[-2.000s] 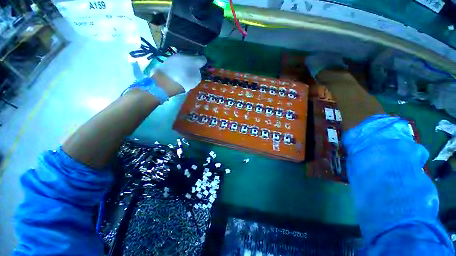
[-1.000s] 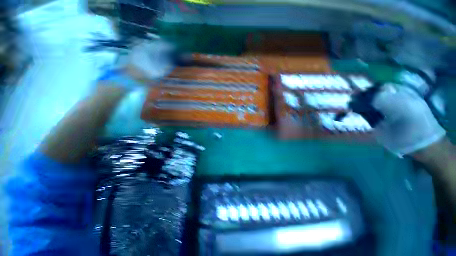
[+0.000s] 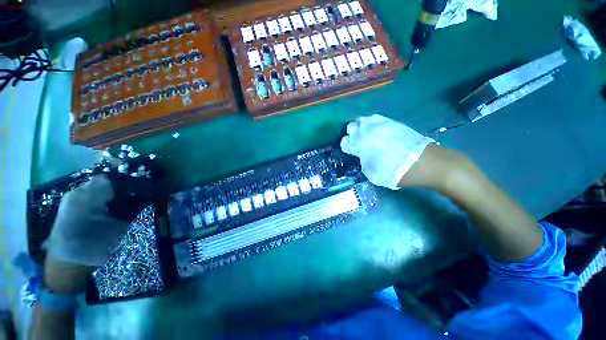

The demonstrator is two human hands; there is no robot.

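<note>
The black fixture (image 3: pixel 279 229) lies on the green mat in front of me. A row of small white pads (image 3: pixel 259 202) stands in its slots, and a silver ribbed heat sink (image 3: pixel 279 224) lies along its near side. My gloved right hand (image 3: pixel 385 149) is at the fixture's far right end, fingers curled; its fingertips are partly hidden, so I cannot tell what it holds. My gloved left hand (image 3: pixel 90 219) is over the black parts bin, blurred, beside a heap of tiny silver screws (image 3: pixel 136 262); its fingers are not clear.
A left orange-brown tray (image 3: pixel 149 83) holds dark parts; a right tray (image 3: pixel 319 53) holds mostly white pads and several dark parts. A screwdriver (image 3: pixel 428 20) points down at the top. Silver finned bars (image 3: pixel 518 83) lie at right. Small white connectors (image 3: pixel 126 159) lie above the bin.
The view has swung down and right. My left hand has moved from beside the left tray to the bin. My right hand has moved from the right tray to the fixture's right end.
</note>
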